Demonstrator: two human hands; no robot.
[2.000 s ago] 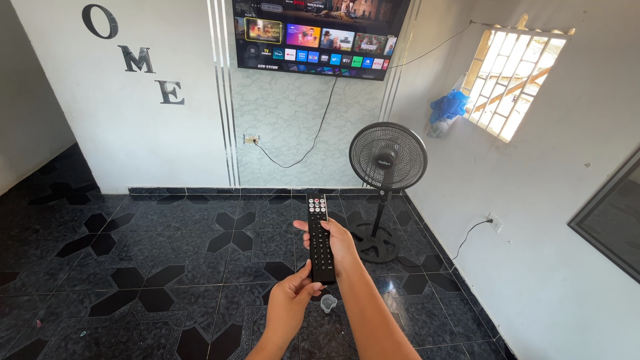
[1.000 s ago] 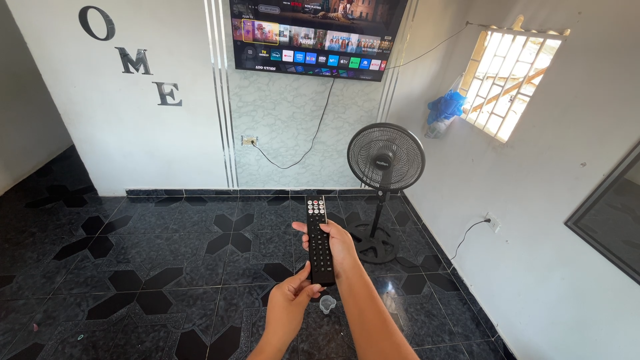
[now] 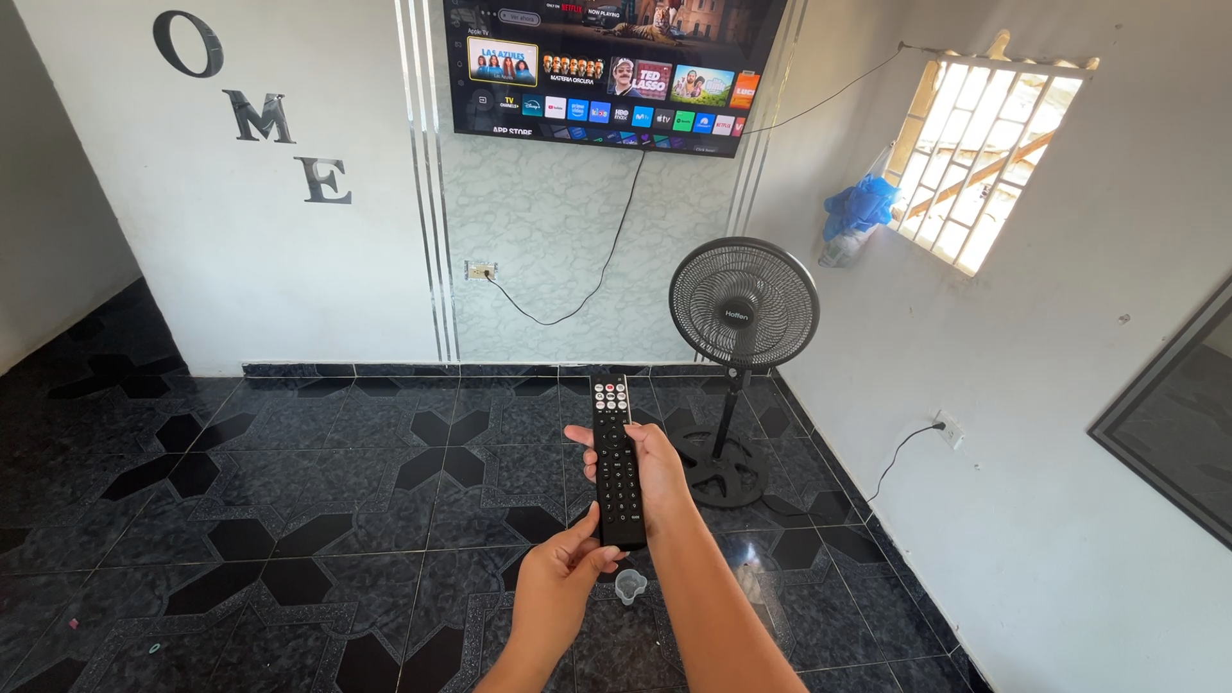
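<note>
A black remote control (image 3: 618,481) with white and red buttons at its far end is held upright in the middle of the view. My right hand (image 3: 654,467) grips it from the right side, the thumb on its upper buttons and a fingertip showing past its left edge. The near end of the remote is pinched between the thumb and fingers of my left hand (image 3: 568,568). On the wall ahead, a television (image 3: 616,82) is lit with rows of pictures and app tiles.
A black pedestal fan (image 3: 743,303) stands near the right corner. A small clear plastic object (image 3: 630,586) lies on the dark tiled floor (image 3: 366,510). A blue plastic bag (image 3: 859,204) hangs beside the barred window (image 3: 987,159). A cord runs from the wall outlet (image 3: 481,271) towards the television.
The row of pictures on the television has changed, with a highlighted tile at its left now. Both hands keep their hold on the remote.
</note>
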